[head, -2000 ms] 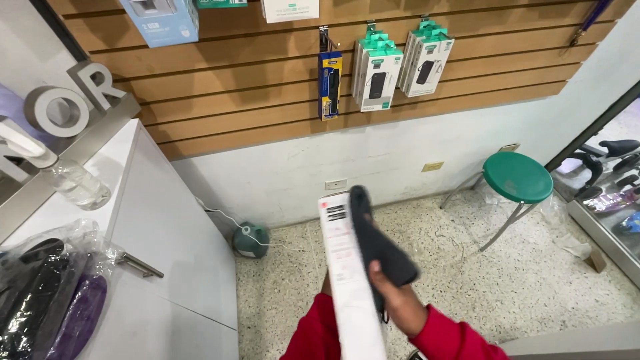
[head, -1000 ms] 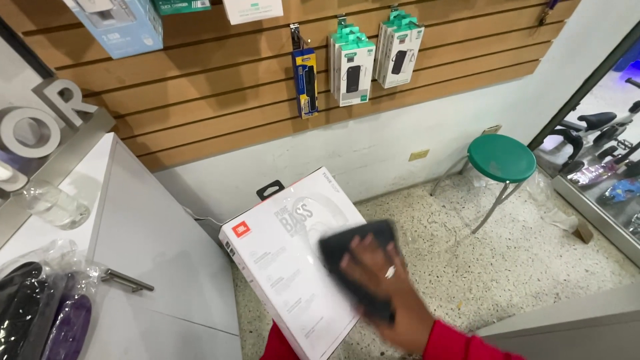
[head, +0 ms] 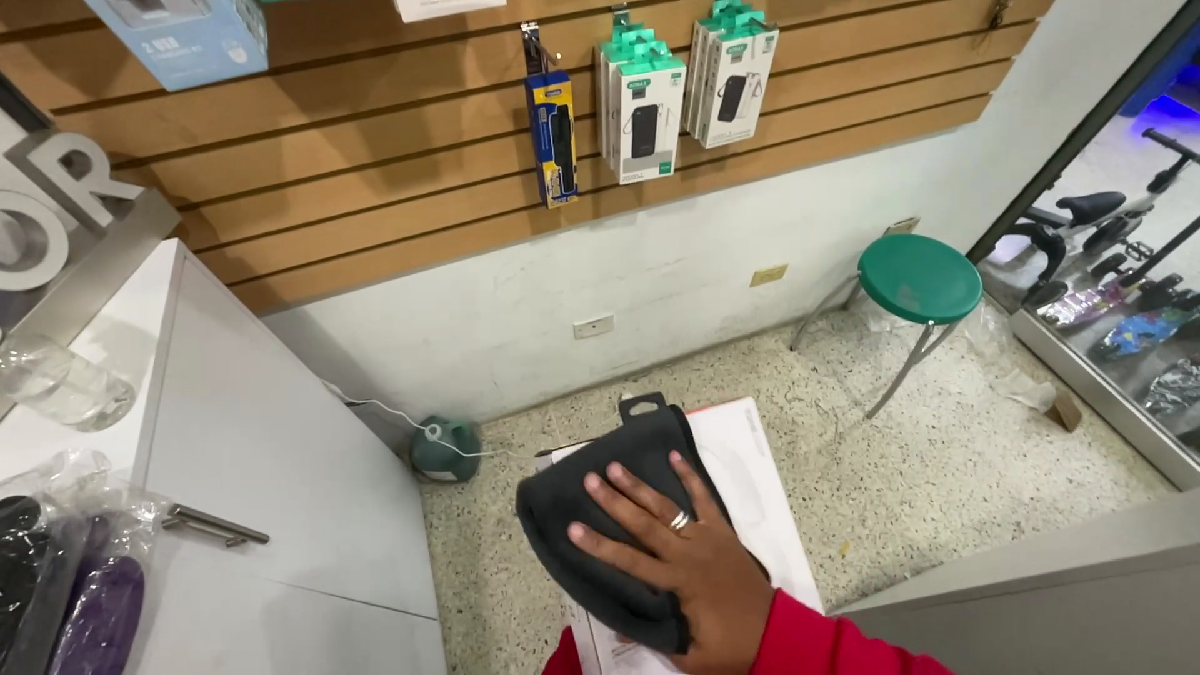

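Observation:
My right hand point(head: 689, 562), with a ring on one finger, presses flat with spread fingers on a folded black cloth point(head: 609, 497). The cloth lies against the face of a white JBL headphone box point(head: 750, 469), covering much of it. A black hang tab shows at the box's top edge. Of my left arm only a red sleeve point(head: 562, 656) shows at the bottom, beside the box's lower left edge; the left hand itself is hidden behind the box.
A white cabinet point(head: 281, 469) with a metal handle stands left, with a clear bottle point(head: 66, 384) and plastic-wrapped items point(head: 84, 581). Boxed power banks point(head: 647, 122) hang on the slatwall ahead. A green stool point(head: 919, 278) and a glass case point(head: 1116, 272) are at right; a green container point(head: 445, 450) sits on the floor.
The box was seen nearly edge-on two seconds ago, then turned its printed face up. My right hand has moved the cloth over that face, and the cloth now covers the print seen a second ago.

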